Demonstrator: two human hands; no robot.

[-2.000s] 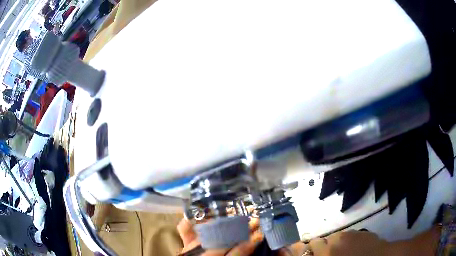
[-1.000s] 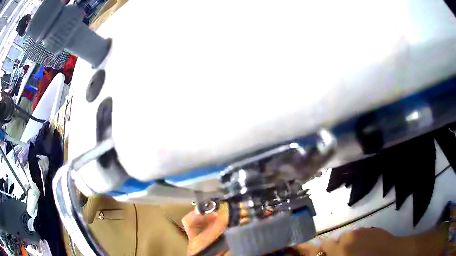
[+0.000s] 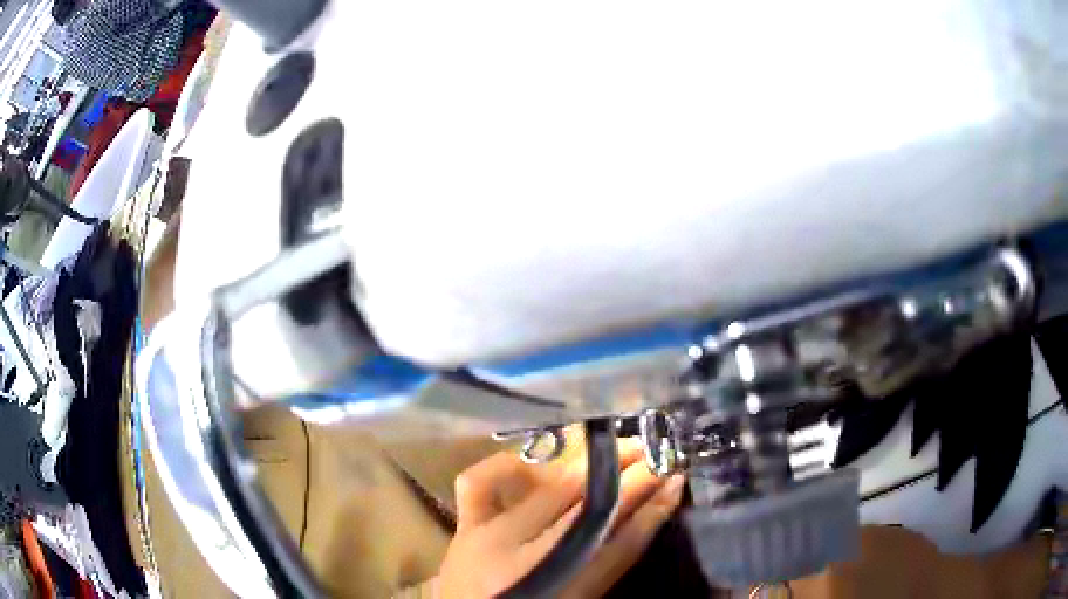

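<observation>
The white sewing machine head with a blue stripe fills most of the view. Tan garment cloth with a curved stitched line lies under its left end. What looks like my left hand is at the bottom centre, fingers stretched over the tan cloth beside a dark piece. Whether it grips cloth is unclear. My right wrist or forearm shows at the lower right; its fingers are hidden behind the grey ribbed tension dial or below the frame. The needle area is hidden.
A curved metal guard stands out from the head's left end. Black pointed cut pieces hang at the right over the white machine bed. Dark cloth and other workplaces are at the far left.
The machine head appears larger and nearer, its dial and metal parts shifted right in view. More of the hand at bottom centre shows; its fingers now lie farther right in the picture.
</observation>
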